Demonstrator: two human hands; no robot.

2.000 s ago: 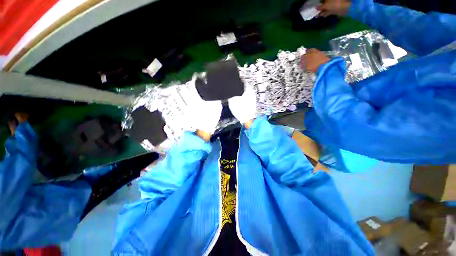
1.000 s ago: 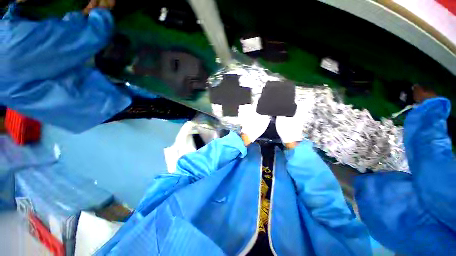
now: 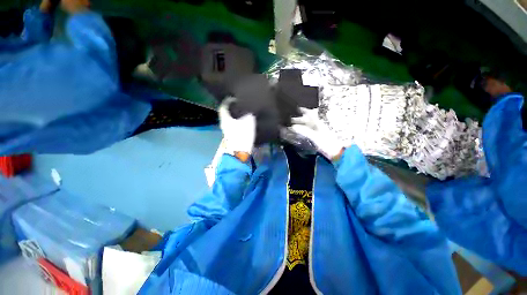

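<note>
My left hand [image 3: 238, 128], in a white glove, holds a dark grey die-cut pad [image 3: 254, 98] by its left side. The pad is blurred and hangs over the bench edge. My right hand [image 3: 315, 129], also gloved, is just to the right with its fingers spread at the lower edge of a second dark cross-shaped pad [image 3: 299, 92]. The two pads overlap in view. Whether my right fingers grip either pad is not clear. The second pad lies on crinkled clear film [image 3: 329, 66].
Small white parts [image 3: 370, 118] lie in rows and a heap to the right. A grey moulded housing [image 3: 228, 62] is beyond the pads on the left. Blue-sleeved workers stand at left [image 3: 63, 92] and right [image 3: 508, 173]. Wrapped packs [image 3: 75, 224] and a red bin [image 3: 15, 165] are lower left.
The squarish folded pad between both hands now shows as an opened-out pad, further left, in my left hand. My hands have moved apart, and my right hand has reached to the second pad's edge.
</note>
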